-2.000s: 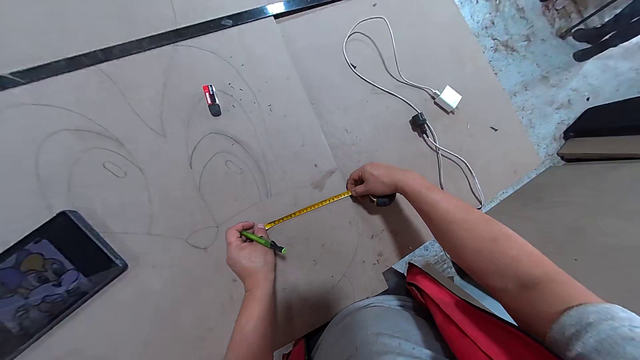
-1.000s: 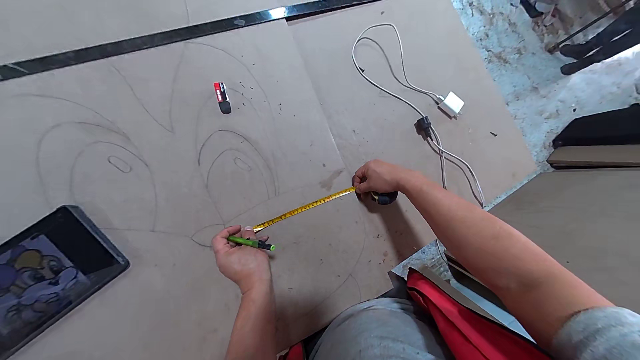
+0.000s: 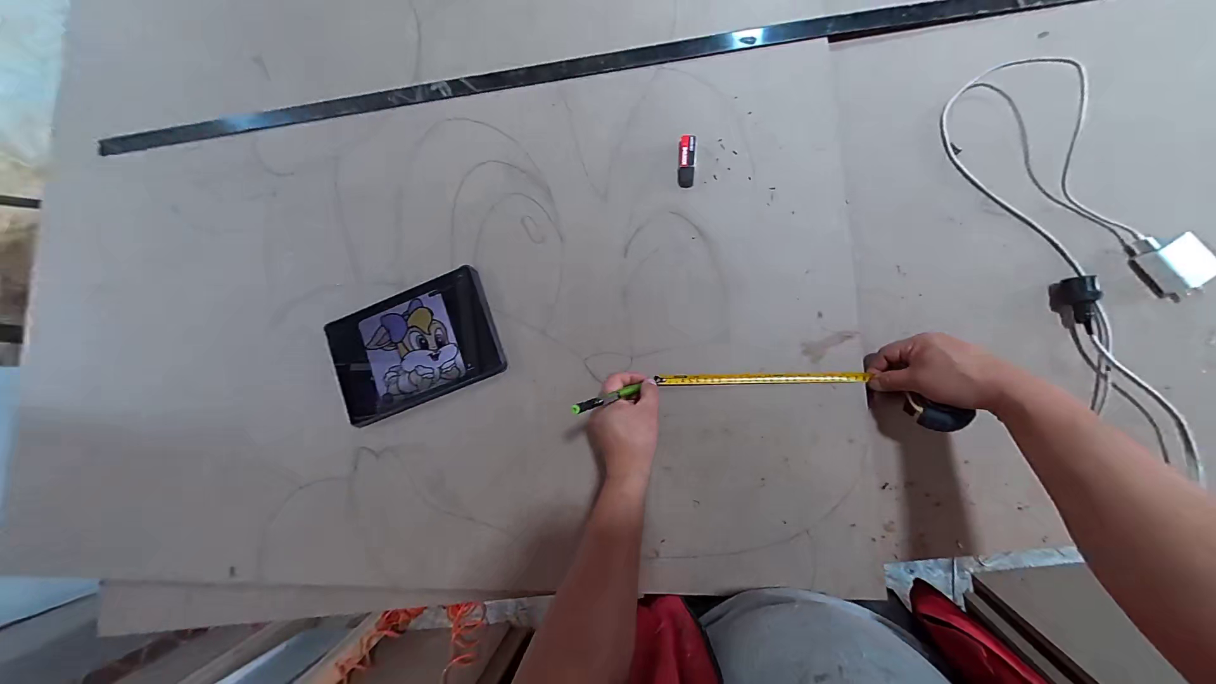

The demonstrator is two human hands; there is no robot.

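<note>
My left hand (image 3: 627,423) holds a green-and-black pen or marker (image 3: 608,397) and pinches the end of a yellow measuring tape (image 3: 760,379). The blade lies straight across a large brown sheet (image 3: 741,494) that bears faint pencil lines of a cartoon face. My right hand (image 3: 931,370) grips the blade's other end, with the dark tape case (image 3: 939,414) partly hidden under the palm. To the left of my left hand lies a black tablet (image 3: 416,345) showing a coloured cartoon rabbit. A small red-and-black eraser or stick (image 3: 686,161) rests above the tape.
A long dark metal straightedge (image 3: 532,74) crosses the top of the sheet. A white cable (image 3: 1007,204) with a white charger (image 3: 1176,265) and a black clip or adapter (image 3: 1076,296) lies at the right. Small dark crumbs dot the surface. Orange cord (image 3: 464,636) hangs below the near edge.
The view has swung left and turned. My left hand still holds the pen and the tape's end; the pen's black part, which pointed right earlier, now lies toward the left. My right hand keeps the tape.
</note>
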